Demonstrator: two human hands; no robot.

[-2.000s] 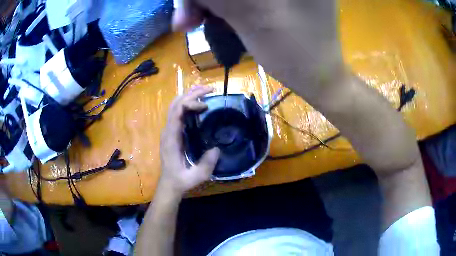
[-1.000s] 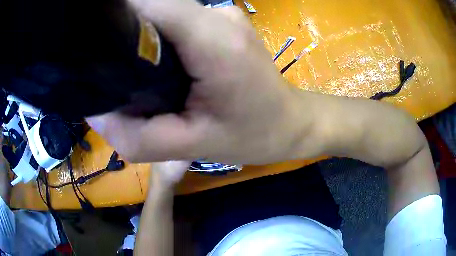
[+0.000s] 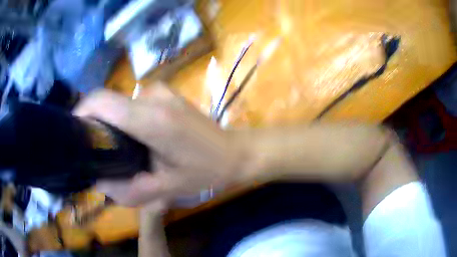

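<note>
My right hand (image 3: 165, 145) is shut around the thick black electric screwdriver (image 3: 55, 145), which shows an orange band and points to the left of the picture. The picture is blurred. My left hand is hidden behind my right hand; only its wrist shows below, so its grip cannot be seen. The camera housing is almost wholly covered by my right hand and forearm. Thin wires (image 3: 233, 75) stick up above my right wrist on the bench.
The screw feeder (image 3: 168, 37) stands at the upper left, beside a bluish plastic bag (image 3: 77, 40). A black cable with plug ends (image 3: 361, 83) lies on the orange bench (image 3: 310, 30) at the right. Blurred white-and-black parts (image 3: 42, 206) are at the lower left.
Two seconds ago the screwdriver tip was over the housing and my left hand held it. Now my right hand and screwdriver cover it. Since one second ago the view has shifted, and the feeder shows.
</note>
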